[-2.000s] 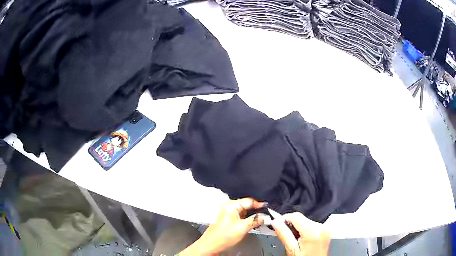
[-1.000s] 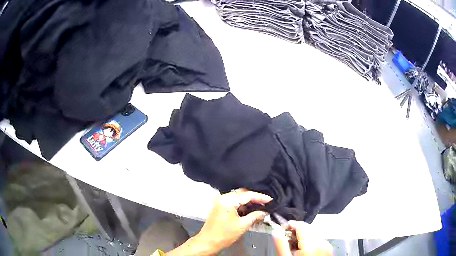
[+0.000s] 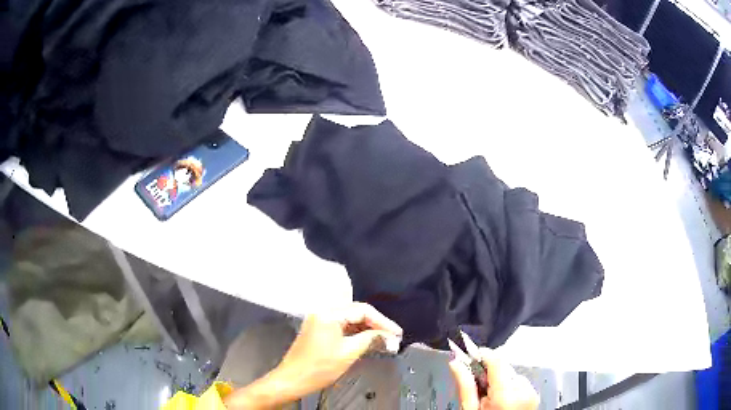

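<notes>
A black garment [image 3: 401, 208] lies bunched on the white table [image 3: 449, 104], its near edge reaching the table's front edge. My left hand [image 3: 341, 344] pinches the garment's near edge between thumb and fingers at the bottom centre. My right hand [image 3: 493, 380] is just right of it, at the bottom of the picture. It holds thread snips [image 3: 465, 346], with two pointed blades showing apart against the garment's near edge. The snips' body is mostly hidden by my fingers. Any thread is too fine to make out.
A large black garment heap [image 3: 176, 80] lies at the left, with a smartphone [image 3: 192, 174] beside it. Folded grey garments [image 3: 573, 56] are stacked at the far side. An olive-green cloth [image 3: 76, 312] lies below the table at left. A metal stand [image 3: 688, 88] is beyond the right edge.
My left hand has moved left and away from my right hand, drawing the garment's near edge between them. The snips' blades now show spread. The view has shifted slightly.
</notes>
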